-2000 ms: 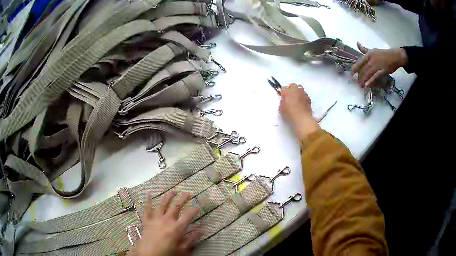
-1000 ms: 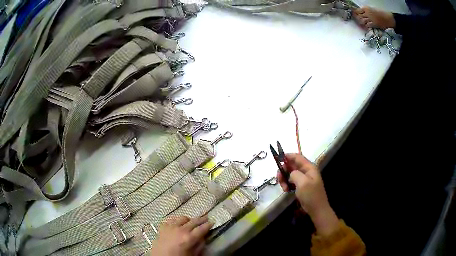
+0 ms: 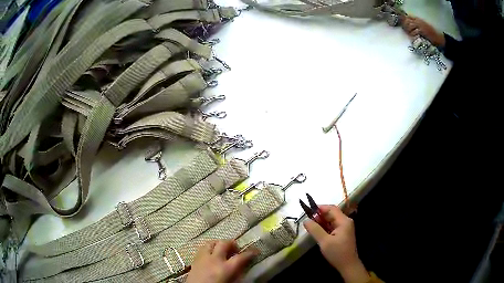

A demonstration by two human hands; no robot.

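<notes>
Several beige-grey webbing straps lie side by side in the lower left, with silver snap hooks at their right ends and slider buckles along them. My right hand holds dark thread snips with red on the handle, blades pointing up-left, beside the nearest strap's end. My left hand rests on the nearest straps, fingers bent; whether it grips one is not clear.
A large heap of straps fills the left. A pale pointed tool with an orange cord lies on the white table. Another person's hand holds straps with hooks at upper right. The table edge curves along the right.
My right hand has come from the pale tool down to the nearest strap's end, carrying the snips. My left hand has shifted right and down. The other person's straps have moved away.
</notes>
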